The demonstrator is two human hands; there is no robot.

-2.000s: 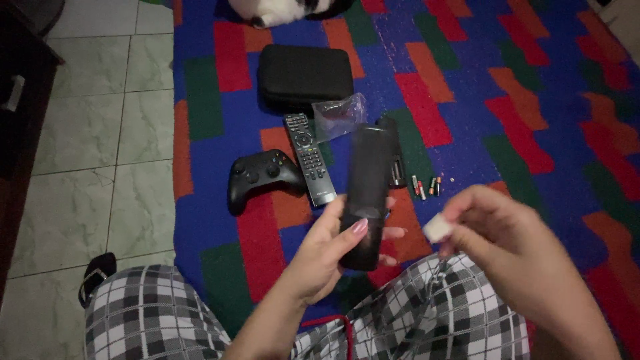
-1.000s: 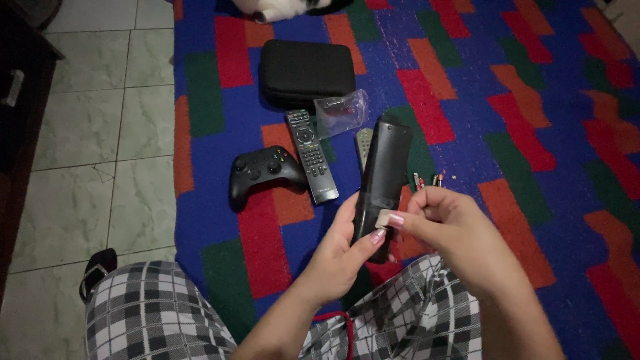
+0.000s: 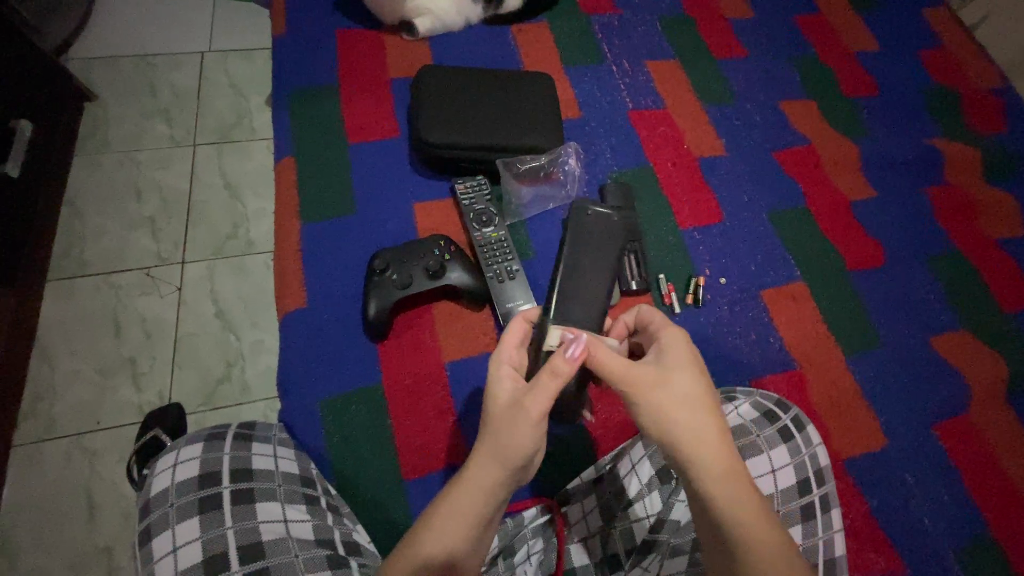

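Observation:
My left hand point(image 3: 520, 384) holds a black remote control point(image 3: 588, 264) from below, its plain side toward me. The left thumb presses the end of a strip of white tape point(image 3: 554, 338) that lies across it. At the strip's right part is my right hand point(image 3: 652, 364), its thumb and fingers pinching the tape. Just left lies a second remote control point(image 3: 498, 248) with its buttons up, beside a black game controller point(image 3: 424, 272). Partly hidden behind the held remote is a dark device with an uncovered battery compartment point(image 3: 632, 268). Several small batteries point(image 3: 670, 294) lie right of it.
A black zippered case point(image 3: 486, 112) lies farther back, with a clear plastic bag point(image 3: 544, 182) at its front corner. A black and white furry animal point(image 3: 440, 16) is at the top edge. The patterned blanket point(image 3: 744, 240) borders the tiled floor point(image 3: 120, 224) on the left.
My right hand, apart from the remote two seconds ago with the white piece in its fingers, has come in to it. The white tape now stretches across the remote, under my left thumb.

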